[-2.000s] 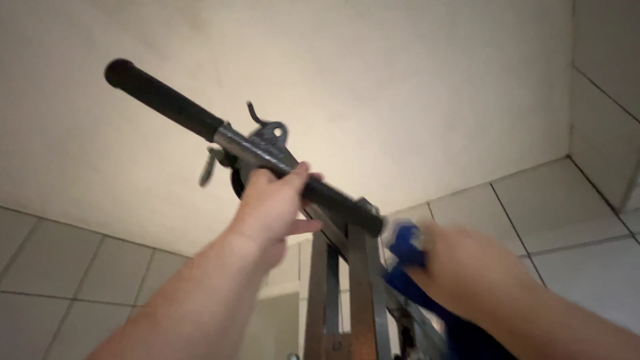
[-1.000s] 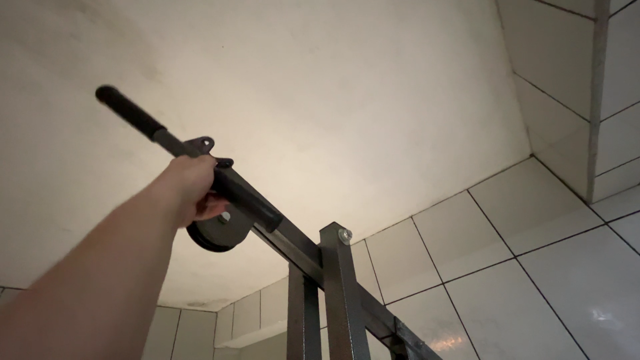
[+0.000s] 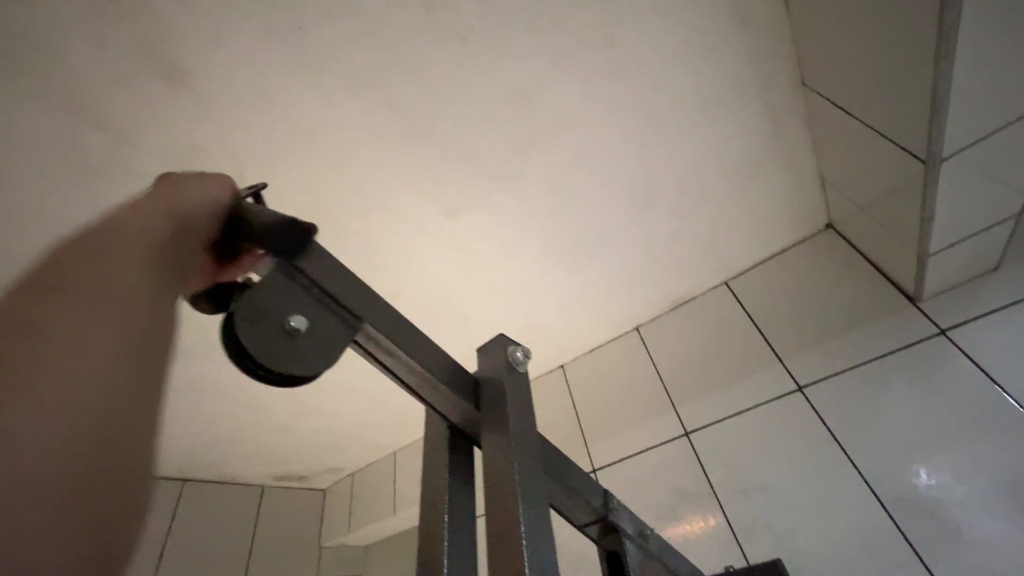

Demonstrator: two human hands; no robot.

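Observation:
High on the left, my left hand [image 3: 200, 224] is closed around a dark bar handle [image 3: 276, 230], blurred and seen nearly end-on, at the outer end of a grey steel beam [image 3: 392, 320]. Just below the hand hangs a black pulley wheel [image 3: 288, 328] between side plates with a bolt at its centre. The beam slopes down to the right and passes between two steel uprights [image 3: 512, 464], the front one with a bolt [image 3: 519, 357] near its top. My right hand is out of view.
Overhead is a pale ceiling [image 3: 520, 144]. White wall tiles [image 3: 752, 432] stand behind the frame on the right, and a tiled boxed-out corner [image 3: 872, 120] juts down at the upper right. More tiles [image 3: 212, 520] line the lower left.
My right hand, seen near the bar's end with a blue cloth two seconds ago, has left the view. The bar, earlier seen lengthwise, now shows mostly its near end beside my left hand.

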